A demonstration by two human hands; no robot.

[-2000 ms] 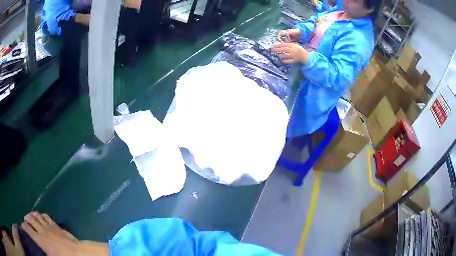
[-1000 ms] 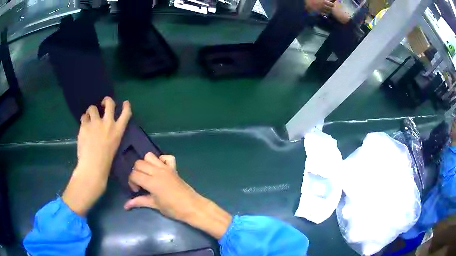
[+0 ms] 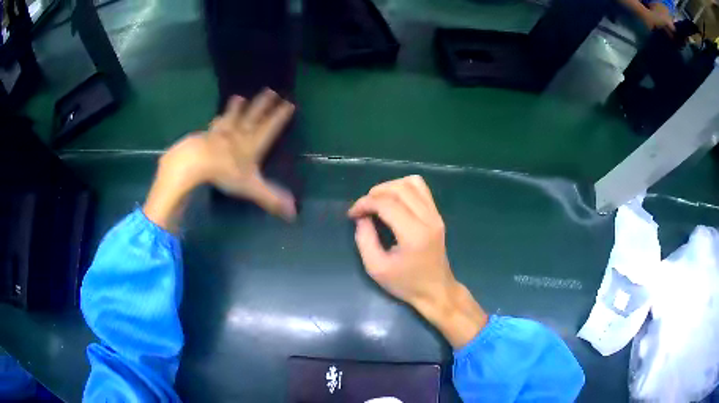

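A long matte black open box lies across the green belt, blurred, its near part under and beside my left hand. My left hand is blurred, palm down with fingers spread, over the box; whether it touches the box is unclear. My right hand is above the green worktop, right of the box, fingers curled towards the thumb. A dark spot shows inside the curl; I cannot tell if it is a small piece or a gap. The box's inner tray is hidden or too blurred to make out.
Open black boxes stand along the belt, with a dark stack at left. A dark slab with white marks lies at the near edge. At right are a pale post, white paper, a white bundle and another person's hand.
The view has swung left. The box has moved away towards the belt. My right hand has left the box's tray; my left hand has spread its fingers over the box.
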